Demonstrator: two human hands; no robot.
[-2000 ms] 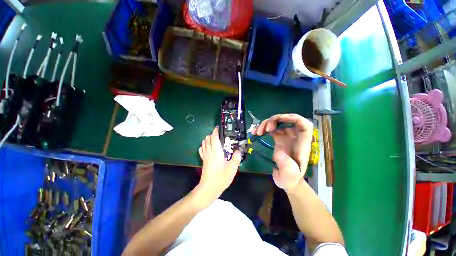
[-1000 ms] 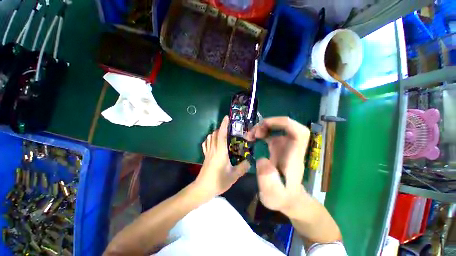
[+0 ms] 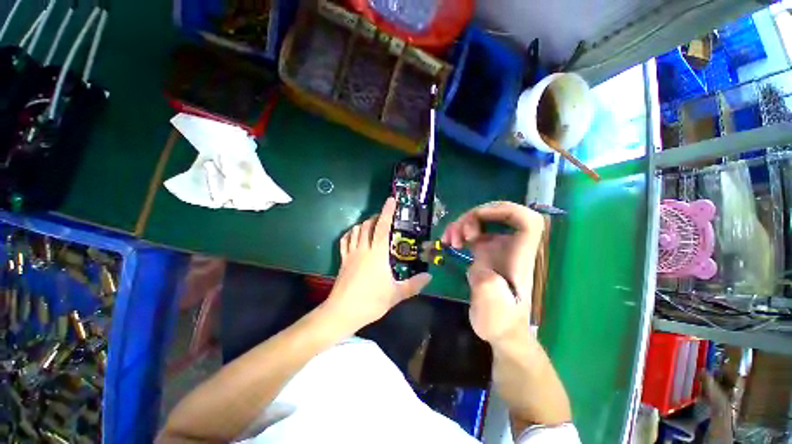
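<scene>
A black lock panel housing (image 3: 412, 204) lies on the green bench near its front edge, its open back up and its white cable pointing away from me. My left hand (image 3: 369, 264) holds the lower left side and end of the housing, thumb across the near end. My right hand (image 3: 502, 260) is just right of the housing, fingers curled around pliers (image 3: 434, 252) with yellow near the joint. The plier tips are over the lower part of the housing; whether they grip anything there is too small to tell.
A white crumpled cloth (image 3: 227, 169) and a thin ring (image 3: 325, 186) lie left of the housing. A divided parts tray (image 3: 347, 108), blue bin (image 3: 486, 87) and grease bucket (image 3: 556, 113) stand behind. Black housings (image 3: 43, 130) are at left, above a blue crate (image 3: 139, 321) of metal pieces.
My right hand's fingers have moved about beside the housing, and the yellow-jointed pliers now show at its lower right side. The left hand keeps its hold. The camera view has shifted.
</scene>
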